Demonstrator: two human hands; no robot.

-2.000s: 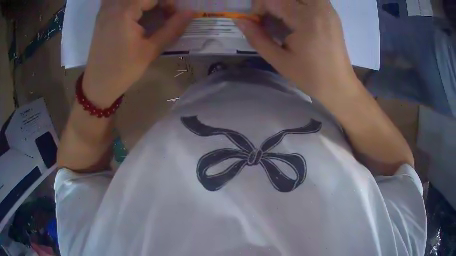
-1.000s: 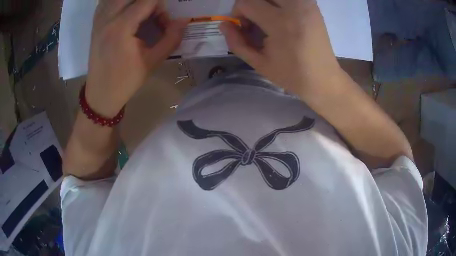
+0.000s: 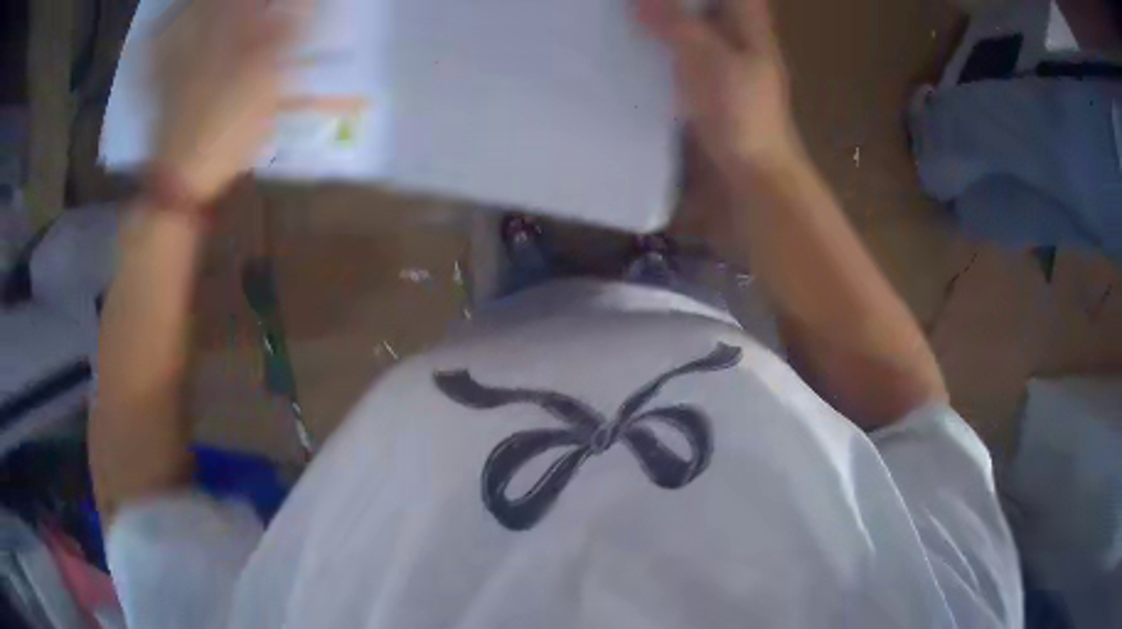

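A white carton [image 3: 529, 111] is at the top of the view, cut off by the upper edge, its lower edge slanting down to the right. A warning label [image 3: 322, 121] with an orange band and a yellow-green mark lies on its left part. My left hand [image 3: 222, 92] is blurred and lies over the carton's left part by the label; its fingers are hard to make out. My right hand [image 3: 724, 74] holds the carton's right edge, fingers at the top edge of the view.
Brown cardboard [image 3: 351, 264] covers the floor, with small white scraps and a green strip [image 3: 273, 344]. My shoes show below the carton. Grey-blue cloth [image 3: 1021, 148] is at upper right, a pale box [image 3: 1077, 455] at lower right. Blue and pink items lie at lower left.
The carton has turned and shifted, with a plain white face at centre. The label has gone from between my fingers to the left on the carton. My hands have moved apart.
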